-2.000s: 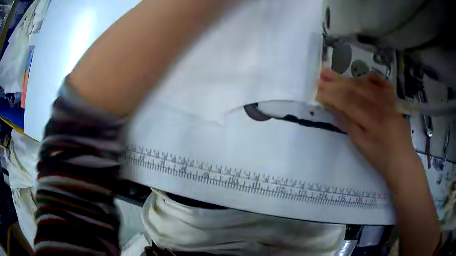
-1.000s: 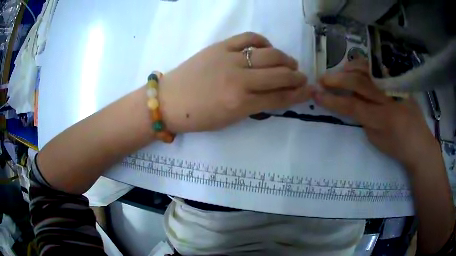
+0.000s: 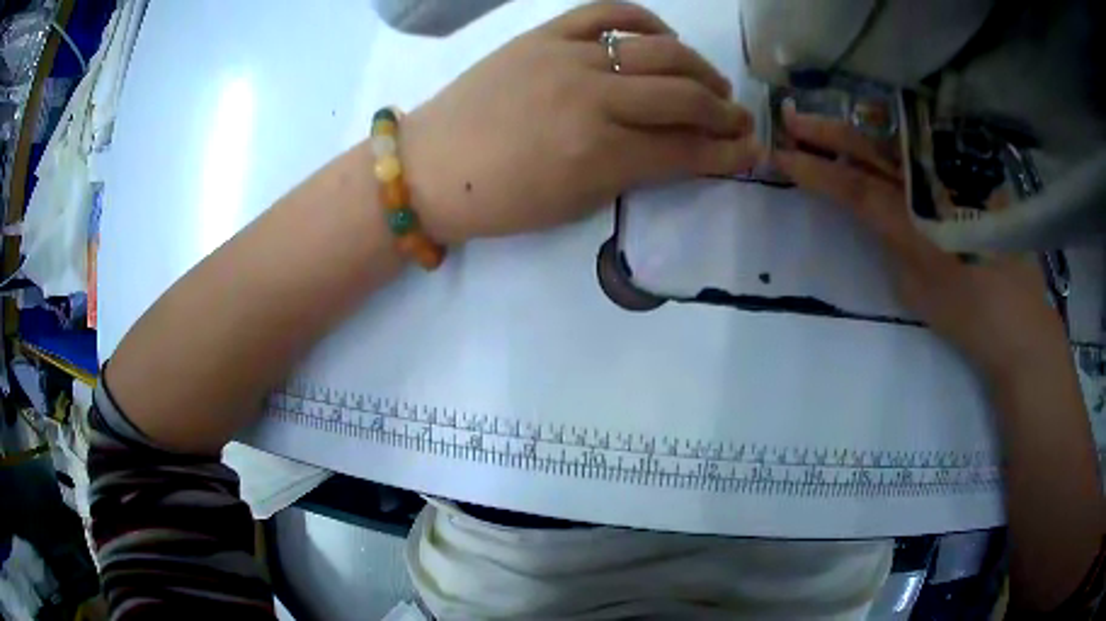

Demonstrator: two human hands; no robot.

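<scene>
My left hand point(image 3: 576, 134), with a ring and a bead bracelet, reaches over the white table, fingers bent and fingertips together beside the needle area. My right hand point(image 3: 928, 249) is blurred, its fingertips under the pale sewing machine head point(image 3: 825, 36), close to my left fingertips. A narrow white edge, perhaps fabric, shows between the fingertips; my fingers hide most of it, and its hold is unclear. The white slide cover point(image 3: 752, 243) with a dark gap around it lies nearer me than the fingertips.
A printed ruler scale point(image 3: 594, 461) runs along the front edge of the table point(image 3: 485, 340). White cloth point(image 3: 643, 570) lies at my lap below the edge. More white fabric point(image 3: 61, 218) hangs at the far left. A grey-white object point(image 3: 437, 10) is cut off at the top.
My left hand first came back from far forward to the needle area; both hands then moved slightly forward. The broad white fabric seen earliest left of the needle area no longer shows clearly.
</scene>
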